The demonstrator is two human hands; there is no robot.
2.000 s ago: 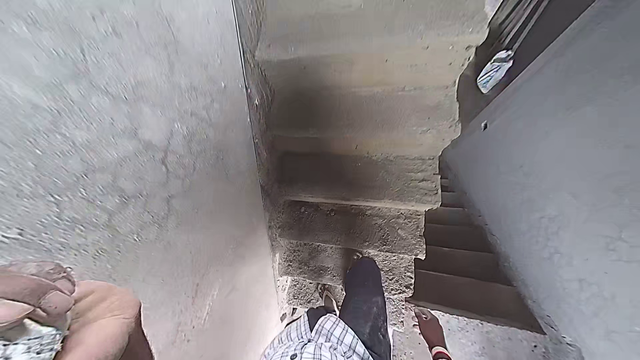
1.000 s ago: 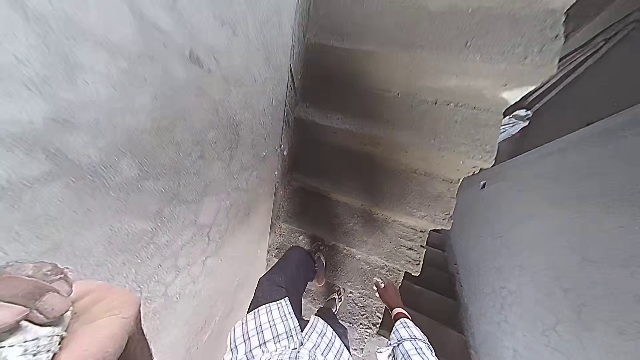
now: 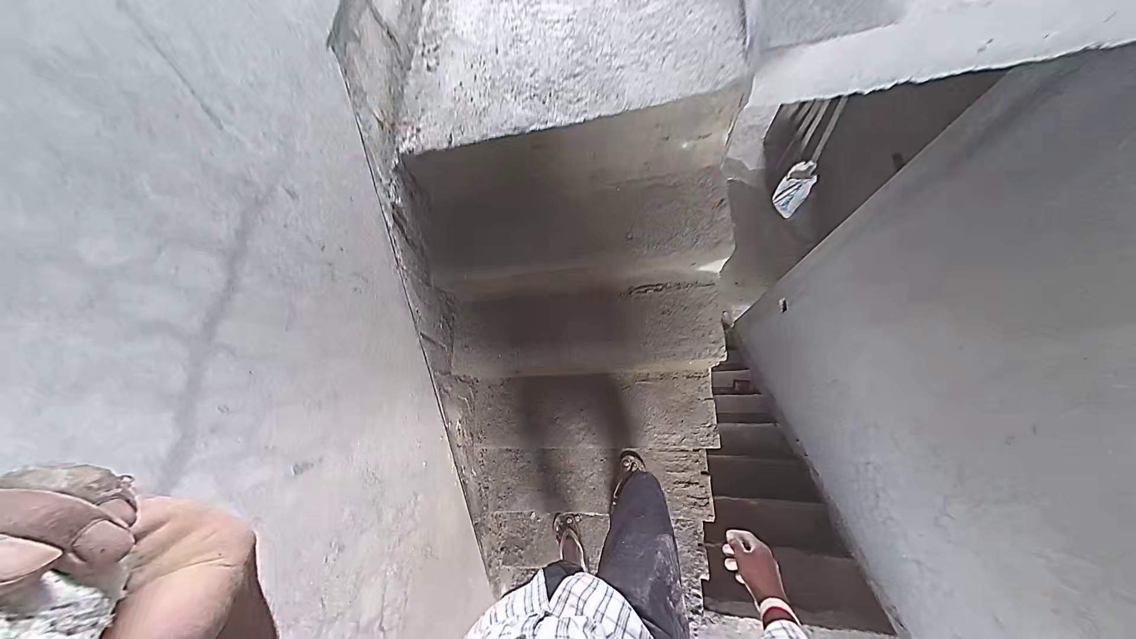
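Observation:
At the lower left, close to the camera, my left hand (image 3: 124,550) has its fingers bent around a rough, whitish-grey material (image 3: 62,608); what it is cannot be told, as most of it is out of view. My right hand (image 3: 750,559), with a red and pale band at the wrist, hangs low beside the stair edge, fingers loosely curled and nothing visible in them. My feet, in sandals, stand on concrete steps (image 3: 586,408), the right foot (image 3: 630,461) one step above the left foot (image 3: 570,532).
A grey plastered wall (image 3: 266,311) runs along the left. Beyond the broken right edge of the steps, a lower flight of stairs (image 3: 768,479) drops beside another grey wall (image 3: 958,355). A brighter concrete surface (image 3: 568,62) lies at the top. A white-and-blue bag-like item (image 3: 794,188) is at upper right.
I have climbed the stairs, and a bright surface has come into view at the top. My left hand has kept its hold at the lower left.

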